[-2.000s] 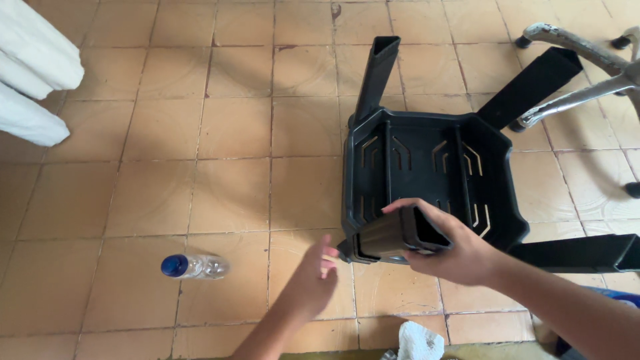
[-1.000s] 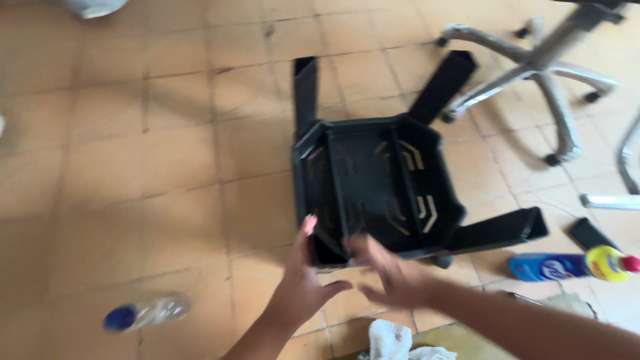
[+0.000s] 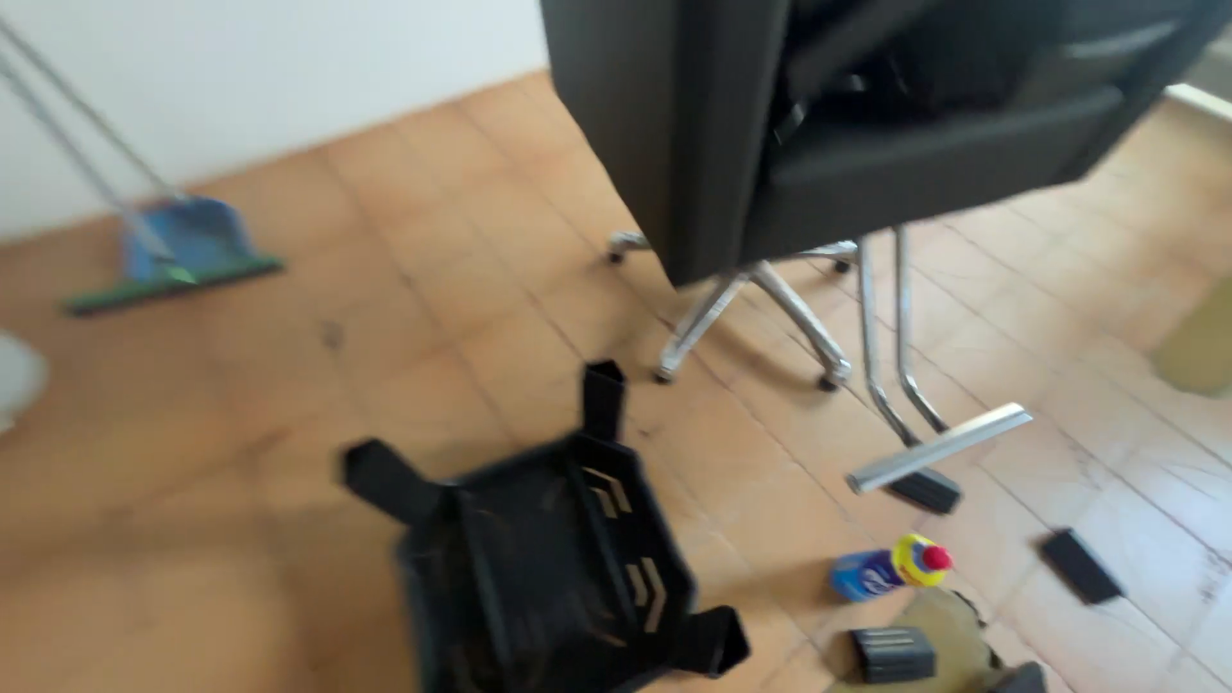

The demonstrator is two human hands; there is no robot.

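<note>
Neither of my hands shows in the current view. A black plastic stool (image 3: 539, 549) lies upside down on the tiled floor at the lower centre, with legs sticking up; its near edge is cut off by the frame. To its right stands a blue bottle with a yellow and red cap (image 3: 890, 568). Below the bottle, a ribbed black plastic piece (image 3: 893, 654) rests on an olive cloth (image 3: 948, 630). A black block (image 3: 1080, 566) lies on the tiles farther right. The picture is blurred.
A dark padded chair (image 3: 712, 144) looms at the upper right above a wheeled metal base (image 3: 756, 279). Beside it is a metal squeegee-like bar (image 3: 938, 448) with another black block (image 3: 924, 489) under it. A blue dustpan (image 3: 197, 236) and green broom (image 3: 173, 281) stand by the white wall.
Both hands, earlier at the stool's near corner, have left the view. One had held a black hollow piece there two seconds ago. The view has swung up and to the right.
</note>
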